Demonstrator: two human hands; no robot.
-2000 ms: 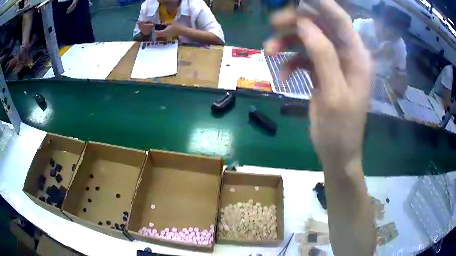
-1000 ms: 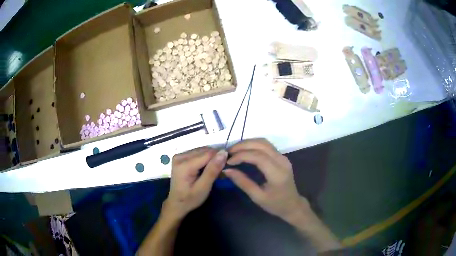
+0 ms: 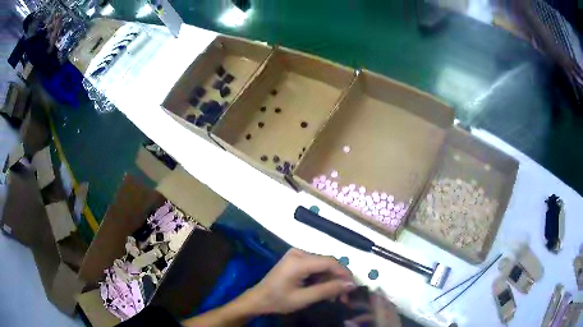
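Observation:
My left hand [image 3: 303, 284] is at the bottom centre, its fingers bent towards my right hand [image 3: 385, 313], which is blurred and cut off by the lower edge. A dark patch shows between them; I cannot tell whether it is a held part. The hammer [image 3: 367, 243] lies on the white bench edge, above the hands. Dark tweezers [image 3: 470, 281] lie to its right with spread prongs. Beige housings [image 3: 505, 300] with dark squares lie beyond them. Four cardboard trays hold black squares [image 3: 208, 112], black round pieces [image 3: 262, 124], pink caps [image 3: 361, 201] and beige caps [image 3: 457, 211].
A floor carton [image 3: 185, 246] of mixed pink, beige and black housings stands at the lower left. A blue stool [image 3: 233, 271] is beside it. A black bundle [image 3: 554, 223] lies at the right. Green dots [image 3: 373, 274] are on the bench. The green belt [image 3: 358, 32] runs behind the trays.
The view has swung left, bringing the floor carton and all the trays into sight. My hands now appear lower in the picture, the right one mostly cut off. The tweezers still lie on the bench.

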